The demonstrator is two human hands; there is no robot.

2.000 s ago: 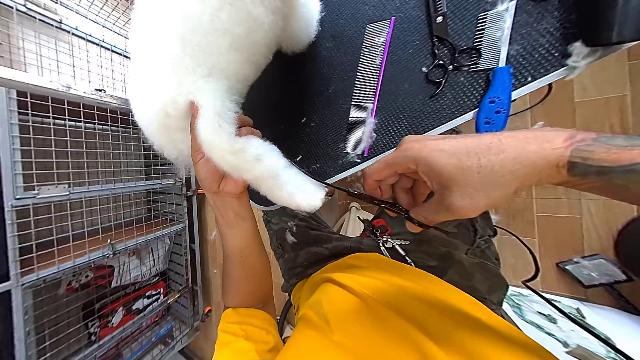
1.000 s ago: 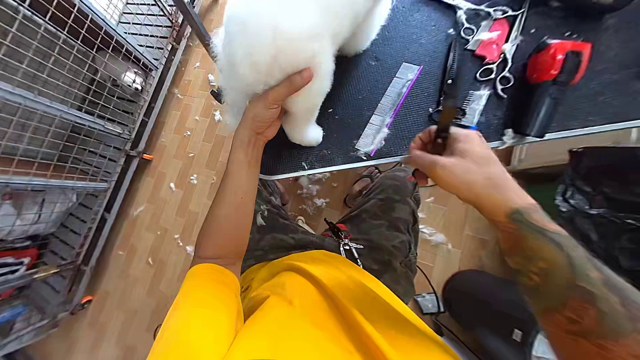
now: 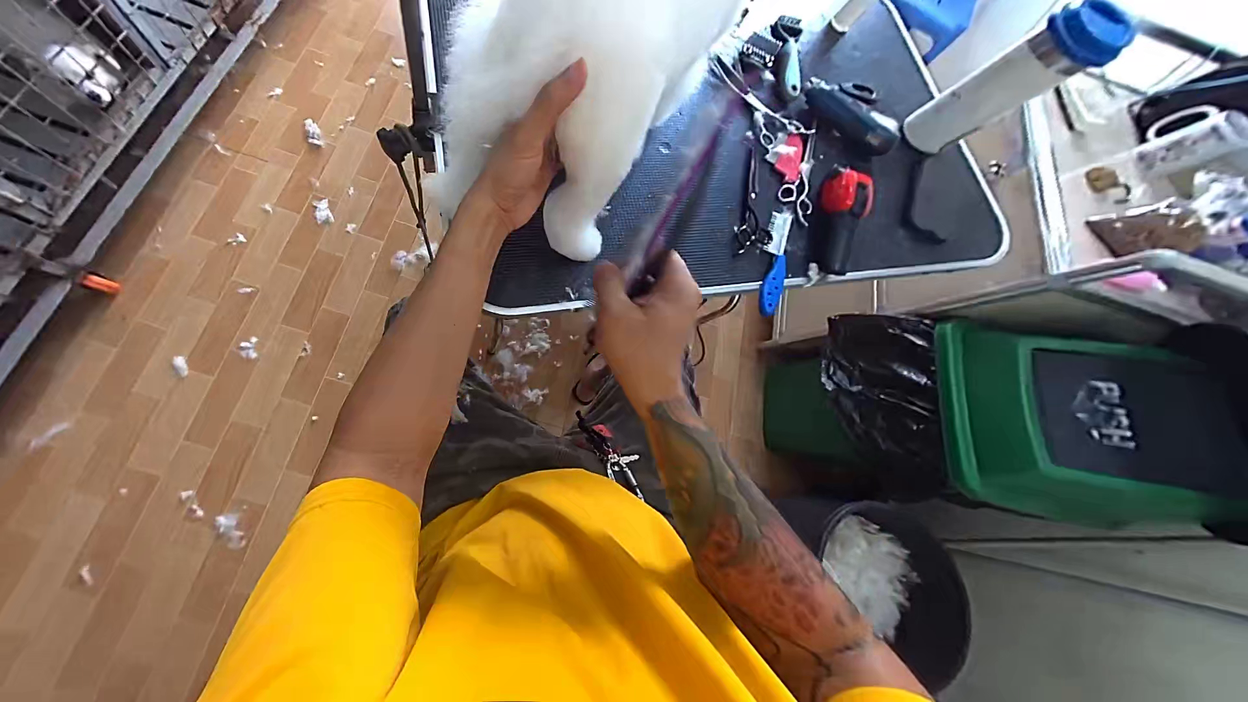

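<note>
A fluffy white dog (image 3: 624,58) stands on the black ribbed grooming table (image 3: 697,195), its head out of view. My left hand (image 3: 522,161) holds the upper part of one leg, thumb on the near side and fingers largely hidden. The paw (image 3: 572,229) of that leg rests near the table's edge. Right of the leg, my right hand (image 3: 648,317) is closed on a purple-spined metal comb (image 3: 682,190), which points up and away and is blurred by motion. A dark, long shape lies along the comb; I cannot tell what it is.
Grooming scissors (image 3: 751,195), a blue-handled comb (image 3: 773,263), a red and black clipper (image 3: 840,219) and a dark tool (image 3: 853,117) lie to the right. Beyond stands a white bottle (image 3: 1014,78). A green bin (image 3: 994,409) is at right, a metal cage (image 3: 146,117) at left.
The purple-spined comb lay on the table in both earlier frames; now my right hand has it. My left hand was lower on the leg two seconds ago. The view has shifted.
</note>
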